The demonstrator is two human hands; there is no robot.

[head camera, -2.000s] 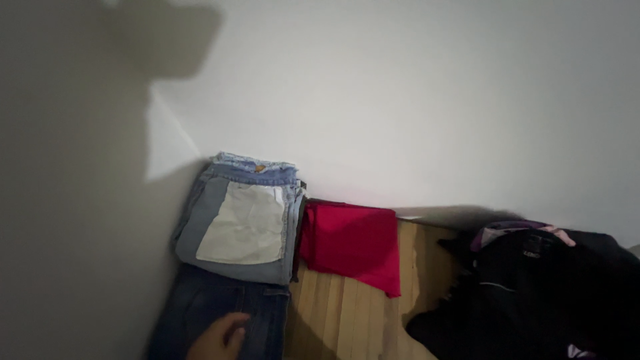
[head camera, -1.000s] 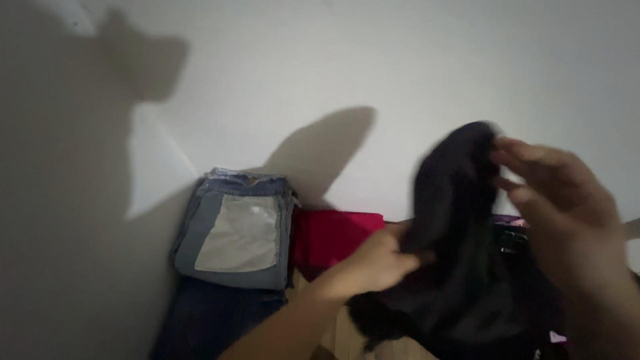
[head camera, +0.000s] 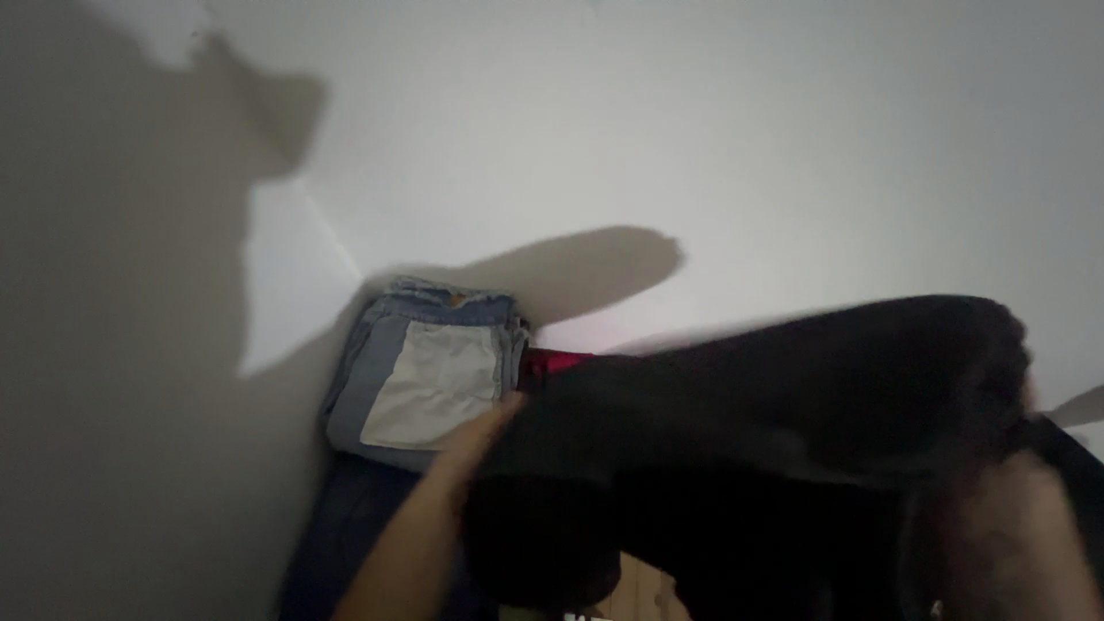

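A black garment is stretched out between my hands, across the lower right of the view. My left hand grips its left end, the fingers hidden behind the cloth. At the garment's right end is my right hand, blurred, its fingers mostly covered by the fabric but closed on it. Just left of my left hand lies a stack of folded light blue jeans with a pale pocket lining on top. A strip of folded red cloth shows behind the black garment.
Dark blue denim lies in front of the jeans stack. White walls meet in a corner behind the clothes. A bit of wooden floor shows below the held garment. More dark cloth is at the right edge.
One second ago the black garment hung bunched between my hands; now it is spread wide, my hands farther apart. Two seconds ago only one hand showed, over the dark denim.
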